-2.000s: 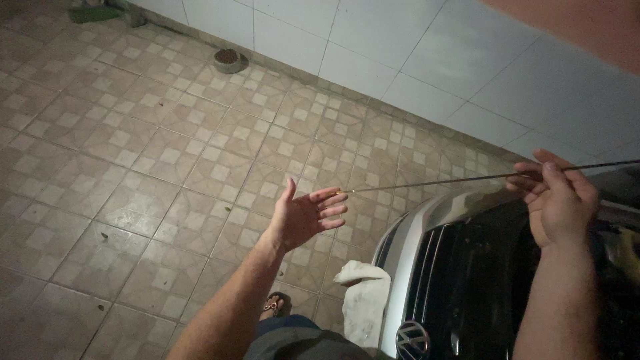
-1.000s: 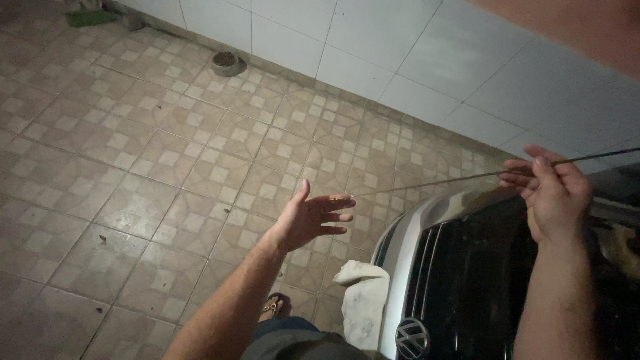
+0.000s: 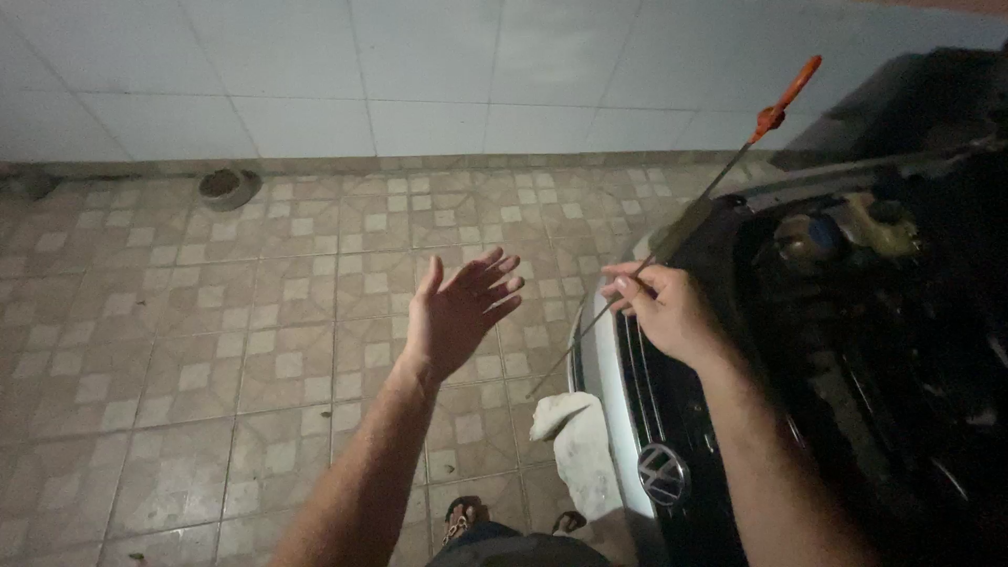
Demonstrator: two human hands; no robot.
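In my right hand point(image 3: 665, 307) is an engine oil dipstick point(image 3: 726, 169), pinched between thumb and fingers partway along its thin metal rod. Its orange handle point(image 3: 787, 98) points up and to the right, and its thin tip slants down to the left, above a white cloth point(image 3: 587, 457). My left hand point(image 3: 465, 307) is raised over the tiled floor, left of the rod, fingers spread and nothing in it. The cloth hangs at the front edge of a Volkswagen car, beside the round badge point(image 3: 663, 473) on the grille.
The car's engine bay point(image 3: 858, 339) lies open and dark on the right, with a fluid reservoir point(image 3: 886, 224) near its far side. A white tiled wall point(image 3: 425, 71) runs across the back. A small bowl point(image 3: 228, 189) stands on the floor by the wall.
The dipstick has swung from nearly level to a steep slant, and its orange handle now shows. Its tip is no longer at my left hand's fingers. The view has turned.
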